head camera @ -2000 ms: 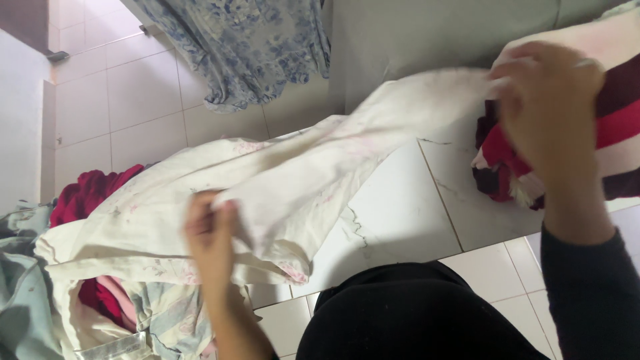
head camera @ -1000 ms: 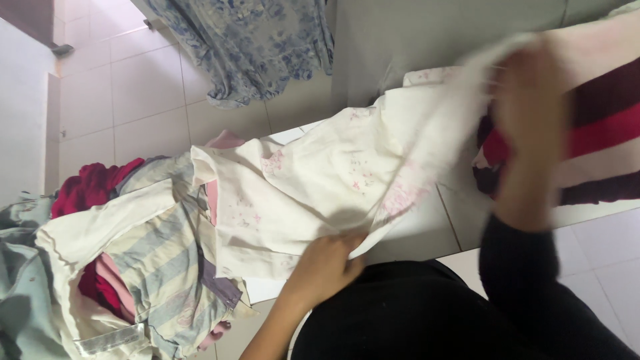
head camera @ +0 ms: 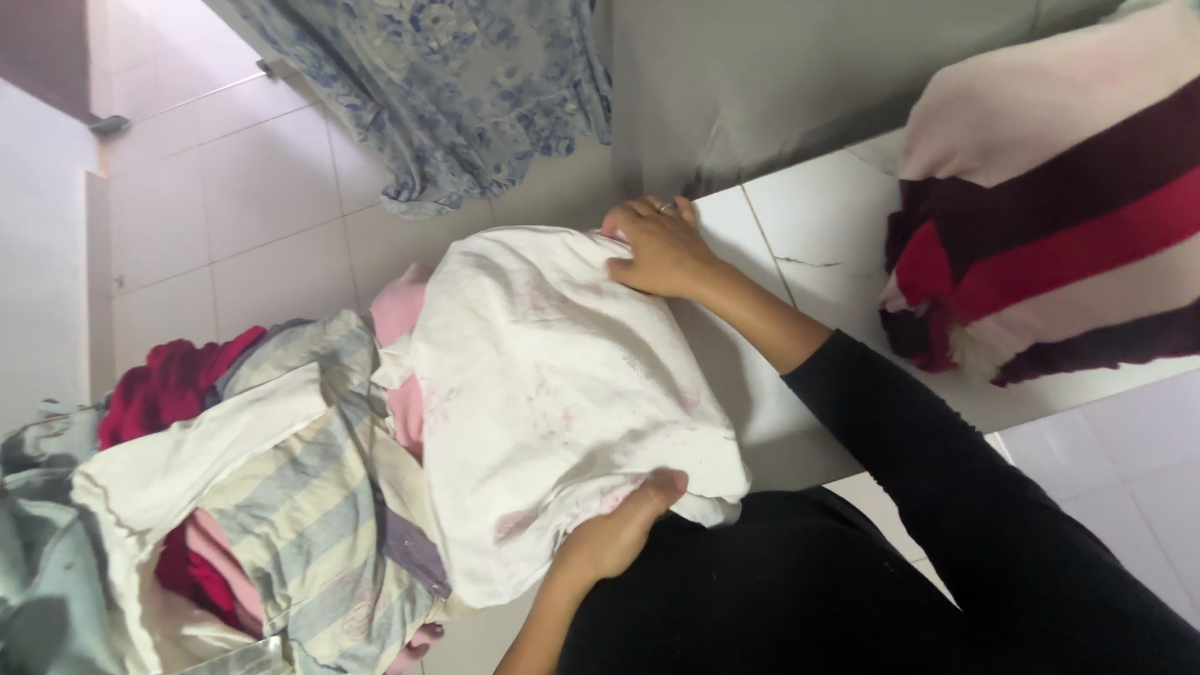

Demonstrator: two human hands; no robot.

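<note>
A white cloth with a faint pink print (head camera: 562,384) lies bunched and partly folded over the tiled ledge, between my two hands. My left hand (head camera: 623,530) grips its near edge, thumb on top and fingers hidden beneath the fabric. At the far right corner of the cloth, my right hand (head camera: 661,244), with a ring on one finger, holds the edge; some fingertips are out of sight behind it. Pink fabric (head camera: 408,412) shows just left of the cloth.
A heap of clothes at left includes a grey-and-cream striped garment (head camera: 319,516) and a red cloth (head camera: 178,384). Striped maroon, red and pink knit fabric (head camera: 1059,253) lies on the tiled ledge (head camera: 825,225) at right. A blue floral cloth (head camera: 469,84) hangs beyond.
The white cloth, stretched toward the right before, is now gathered into a shorter bundle. My right hand has moved left from beside the striped knit fabric, and my left hand is further right than two seconds ago.
</note>
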